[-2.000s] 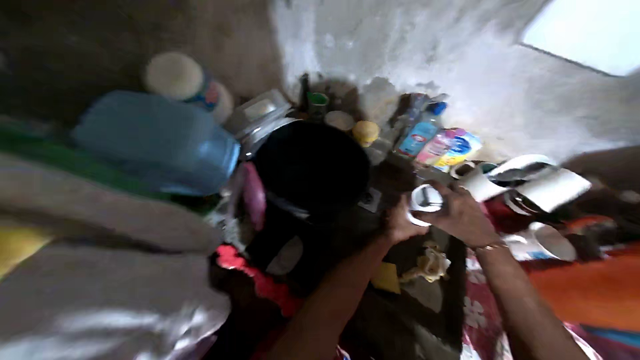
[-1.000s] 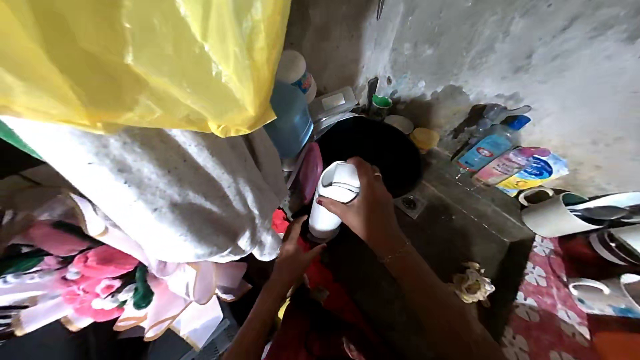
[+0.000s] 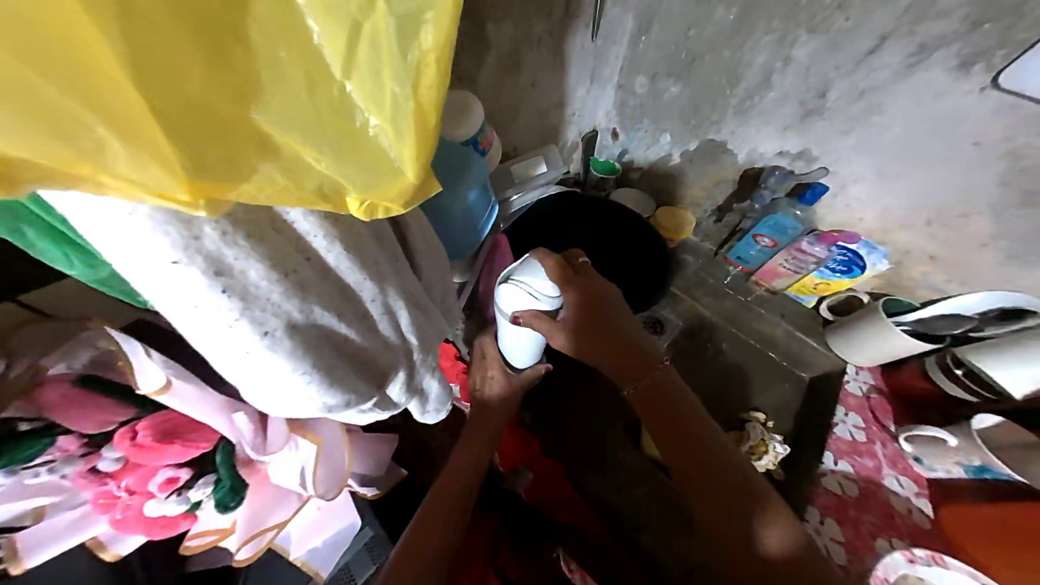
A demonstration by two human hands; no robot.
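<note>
A white tumbler (image 3: 522, 345), with a white lid or cup piece at its top, is between my hands near the middle of the view. My left hand (image 3: 494, 378) grips its lower part from below. My right hand (image 3: 587, 313) is closed around the upper part, its thumb across the front. Just behind the tumbler lies a round black basin (image 3: 597, 236), its inside too dark to make out. A crumpled pale scrub (image 3: 764, 443) rests on the concrete sink ledge to the right of my right forearm.
A yellow plastic bag (image 3: 227, 97) and a white cloth (image 3: 268, 301) hang at left above a pink bouquet (image 3: 154, 455). A blue water jug (image 3: 457, 195) stands behind. Detergent bottles (image 3: 768, 240) lean by the wall. Mugs (image 3: 869, 333) stand on a red floral cloth (image 3: 869, 463) at right.
The view has swung right and left, bringing the yellow bag and bouquet in since the earliest frame. Both hands stay on the white tumbler, the left now gripping its lower part.
</note>
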